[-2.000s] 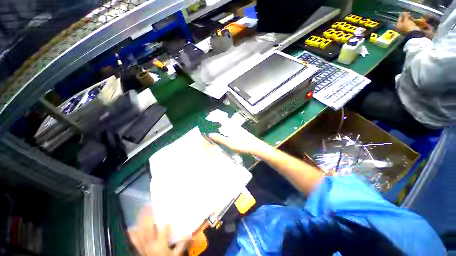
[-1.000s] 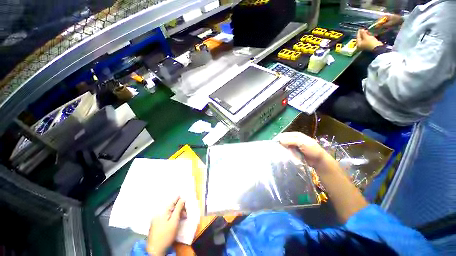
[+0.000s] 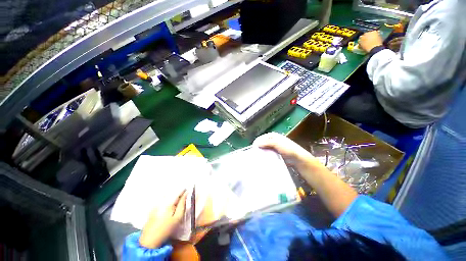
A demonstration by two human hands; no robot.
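Observation:
A flat rectangular panel [image 3: 263,181] with a bright, glaring surface is tilted in front of my lap. My right hand [image 3: 276,144] grips its upper edge. My left hand [image 3: 166,216] holds a white sheet [image 3: 148,186] by its lower right part, left of the panel. A narrow dark strip [image 3: 192,209] shows beside my left fingers; I cannot tell what it is. An orange frame [image 3: 191,151] shows partly behind the sheet and panel, mostly hidden.
Grey panels [image 3: 253,86] lie on a metal box. Small white wipes [image 3: 220,133] lie before it. A carton [image 3: 380,145] of clear film stands at the right. A printed sheet [image 3: 319,89] and yellow parts [image 3: 317,43] lie near a seated person [image 3: 409,71]. A dark flat item [image 3: 129,137] lies left.
My right hand and the panel have moved left, towards the white sheet. Two seconds ago the white sheet lay over the work; now it is to the left. The neighbour's hand has lowered.

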